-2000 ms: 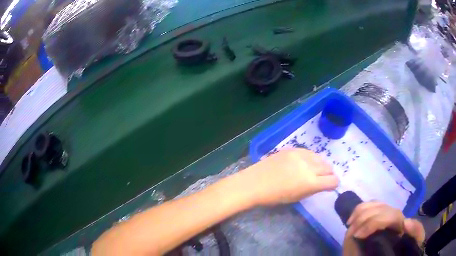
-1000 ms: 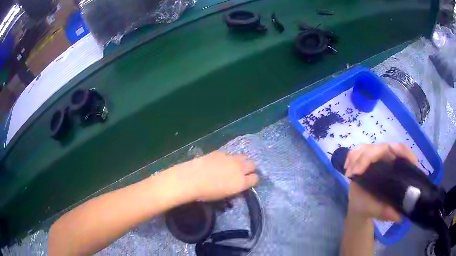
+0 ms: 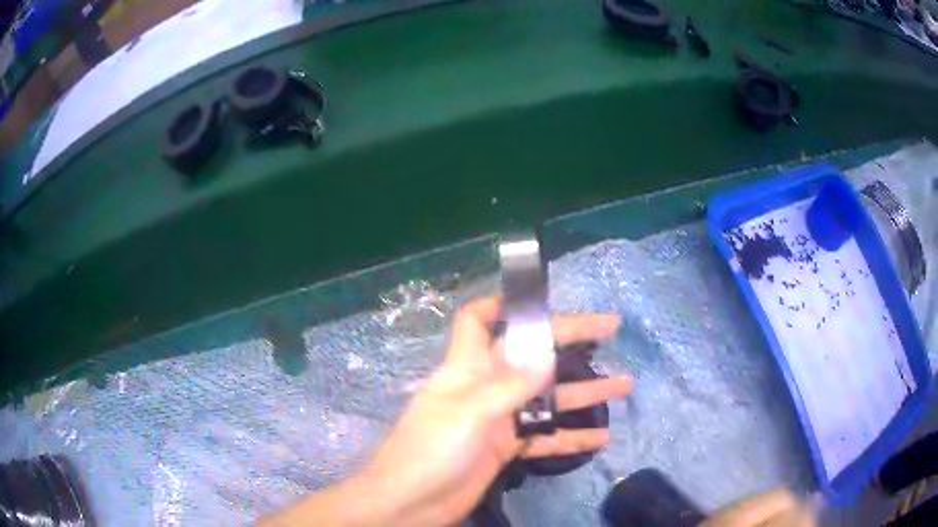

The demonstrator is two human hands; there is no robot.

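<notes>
My left hand (image 3: 463, 412) holds a headphone assembly above the bench, fingers spread around it. Its shiny silver metal headband strip (image 3: 527, 309) stands up across my palm. A black ear cup (image 3: 584, 412) shows behind and between my fingers, partly hidden. My right hand (image 3: 761, 511) is blurred and cut off by the bottom edge. It is on the black electric screwdriver (image 3: 650, 500), whose front end points left, just below and right of the ear cup. The screwdriver's bit cannot be made out.
The blue screw tray (image 3: 766, 309) lies at the right, with black screws (image 3: 761, 255) and a small blue cup (image 3: 831, 218). Metal headbands (image 3: 895, 235) lie beside it; more dark curved bands (image 3: 41, 494) lie bottom left. Ear cups (image 3: 259, 95) sit on the green conveyor belt (image 3: 411, 175).
My left hand has lifted the headphone assembly off the bench and turned palm up with the band upright. The screwdriver has moved from over the tray to beside the assembly. The view has shifted.
</notes>
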